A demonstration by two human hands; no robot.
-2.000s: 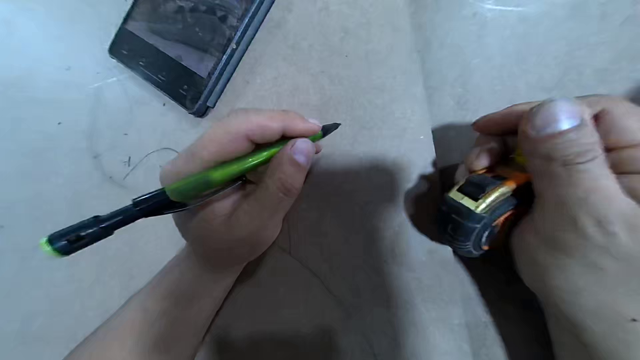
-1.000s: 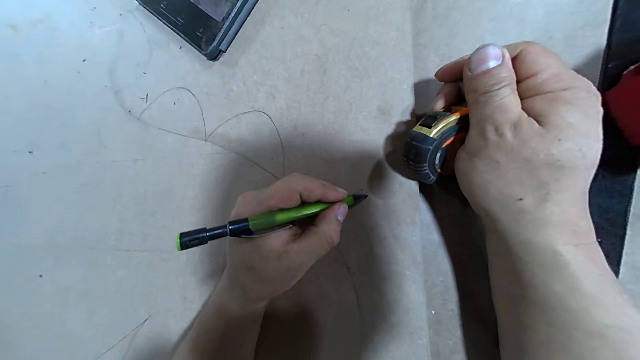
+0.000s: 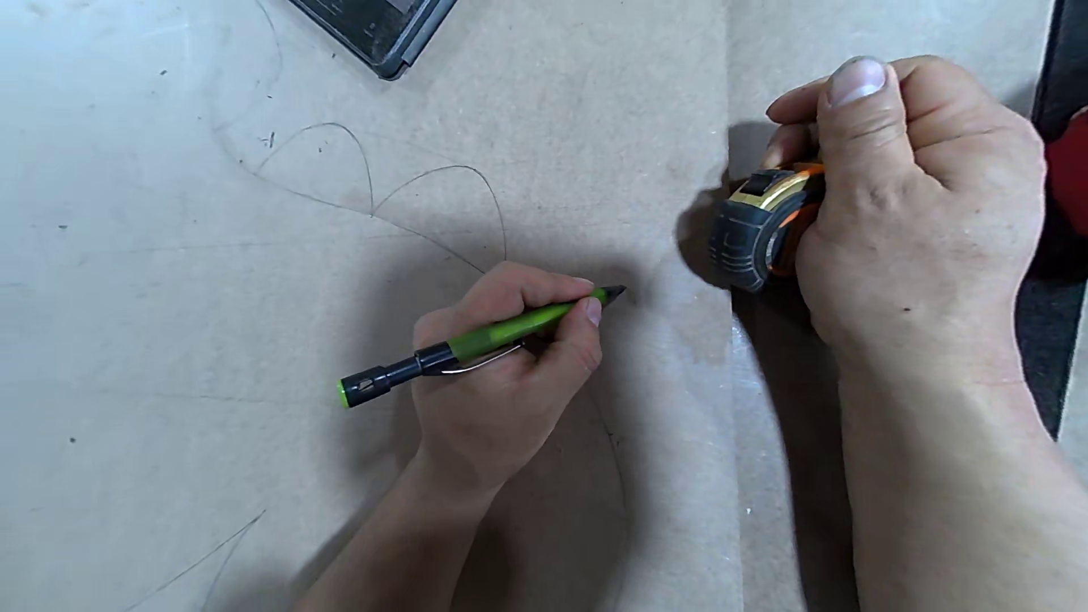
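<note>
My left hand [image 3: 501, 374] grips a green and black mechanical pencil [image 3: 510, 329] with a metal clip. Its dark tip points right, over or on brown paper [image 3: 212, 340]; contact cannot be told. Thin curved pencil lines [image 3: 442, 168] run on the paper up and left of that hand, and more lie below it. At the right, my right hand [image 3: 918, 170] is closed around a tape measure [image 3: 756, 229] with a black, orange and gold case. No blade shows drawn out, and the fingers under the palm are partly hidden.
A dark phone or tablet [image 3: 378, 34] lies on the paper at the top, cut off by the frame. A fold or seam [image 3: 733, 340] runs down the paper near my right hand. Beyond the paper's right edge are a black strip [image 3: 1041, 340] and a red object [image 3: 1069, 170].
The view has shifted much since two seconds ago, bringing the drawn curves into sight. Both hands keep their hold on the pencil and tape measure throughout.
</note>
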